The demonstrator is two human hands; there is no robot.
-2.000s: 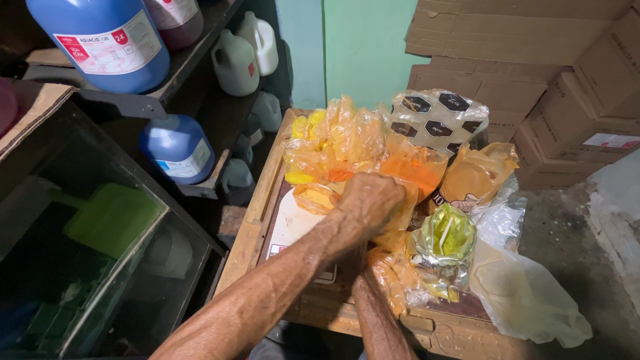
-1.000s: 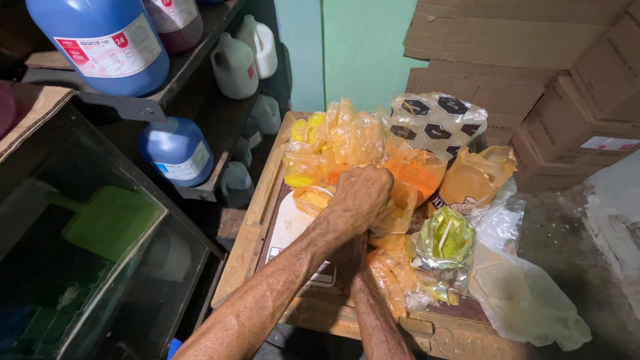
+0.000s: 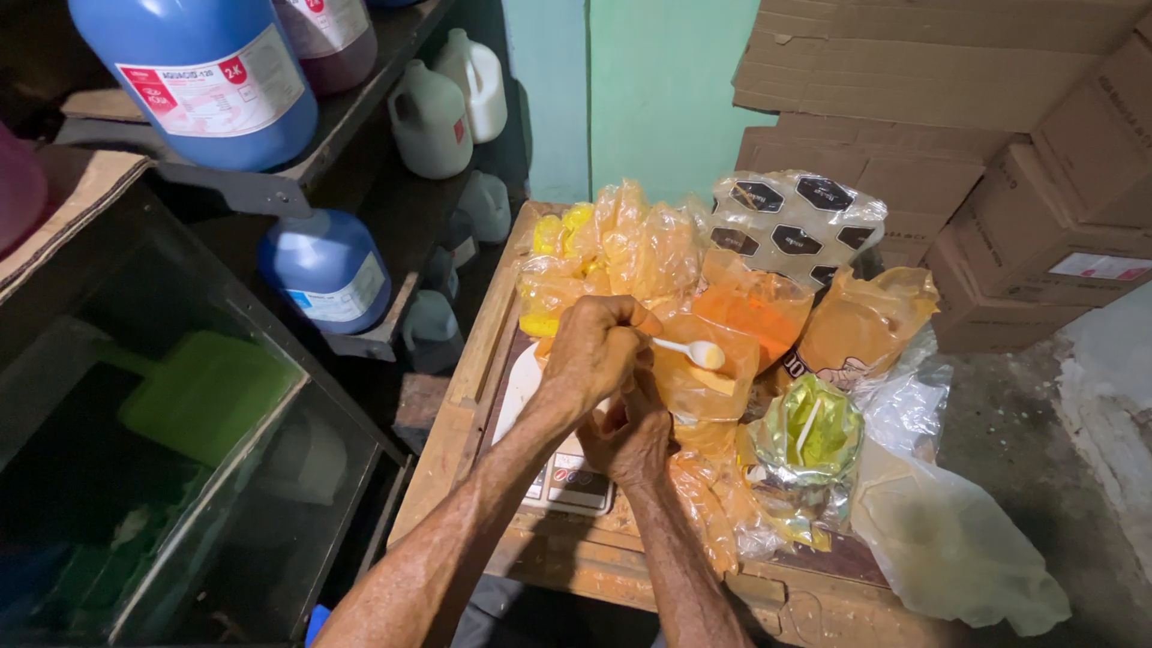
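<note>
My left hand (image 3: 598,351) pinches the handle of a small white plastic spoon (image 3: 705,355), which has pale orange powder in its bowl. The spoon is over an opened orange-tinted plastic bag (image 3: 706,387). Just below my left hand is my right hand (image 3: 630,432), fingers curled beside that bag's left edge; what they hold is hidden. Beneath both hands lies a white digital kitchen scale (image 3: 576,481), partly covered. Behind the spoon stands an open bag of bright orange powder (image 3: 742,315). A bag of yellow-green powder (image 3: 814,423) with a white stick in it sits at the right.
Knotted yellow-filled bags (image 3: 567,261), a black-patterned bag (image 3: 792,220) and a tan bag (image 3: 864,324) crowd the wooden table (image 3: 450,450). Shelves with blue jugs (image 3: 328,270) and a glass-sided case (image 3: 225,468) flank the left. Cardboard boxes (image 3: 1035,243) stand right.
The white spoon with powder now shows beyond my left fingers, over the opened bag. My left hand has shifted slightly left, and more of my right hand shows.
</note>
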